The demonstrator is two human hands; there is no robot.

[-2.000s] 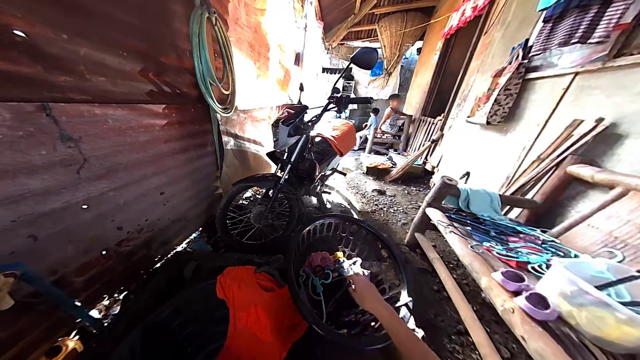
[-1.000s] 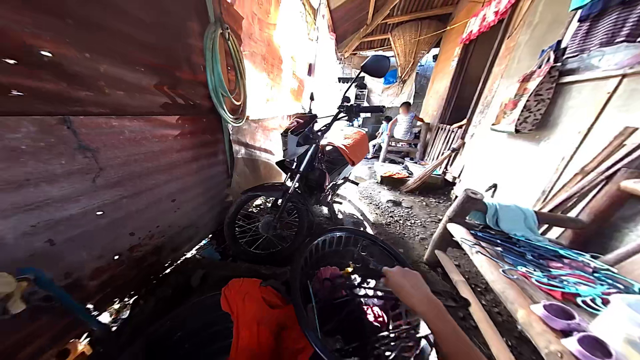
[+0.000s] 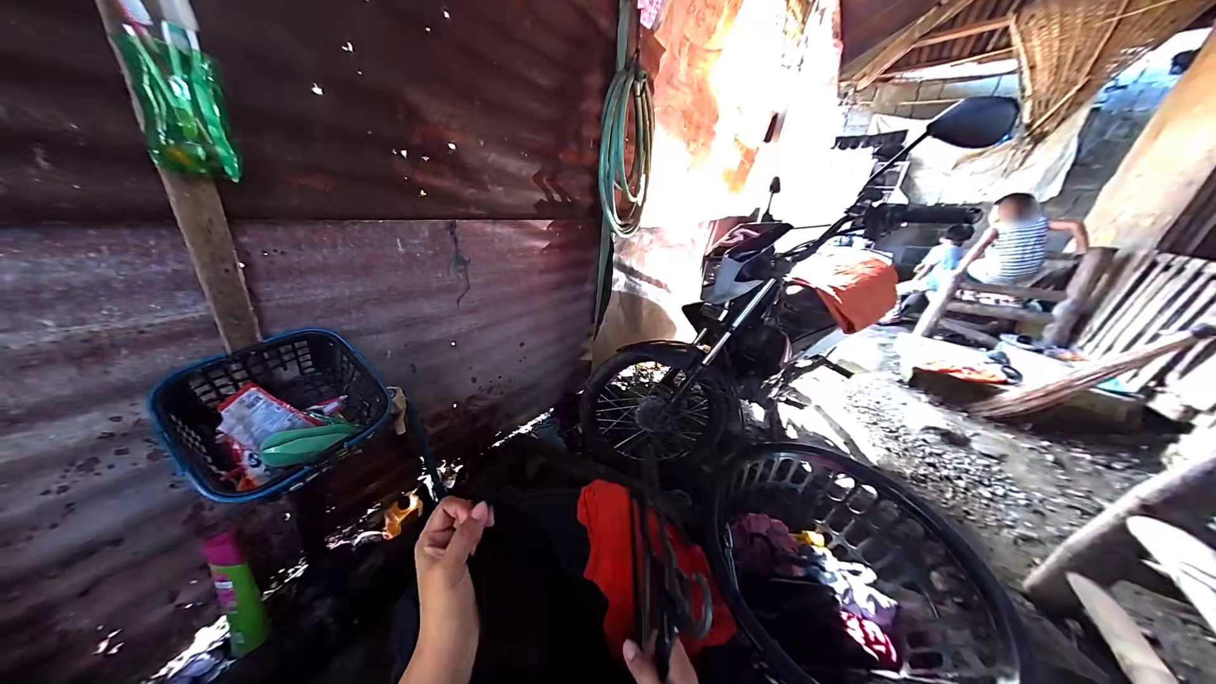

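Observation:
My left hand [image 3: 448,570] is raised at the lower centre, its fingers curled to the thumb, with nothing visible in them. My right hand [image 3: 660,663], cut off by the bottom edge, grips a bundle of dark, thin strips [image 3: 652,570] with curved ends, possibly clothes hangers. The bundle stands upright before an orange-red cloth [image 3: 606,546]. Right of the cloth is a large, round black slatted basket [image 3: 959,532] with several crumpled clothes [image 3: 845,584] inside. Dark shapes between my hands are too dim to make out.
A blue-rimmed basket [image 3: 366,432] with packets hangs on the corrugated metal wall [image 3: 380,285] at left, above a green bottle with a pink cap [image 3: 237,594]. A motorcycle [image 3: 750,313] stands ahead. Beyond it, two people [image 3: 1016,242] are near a wooden bench. Wooden poles lie at right.
The view has swung left. My left hand has come into view. The right hand, earlier at the black basket, is now at the bottom edge, holding the dark bundle.

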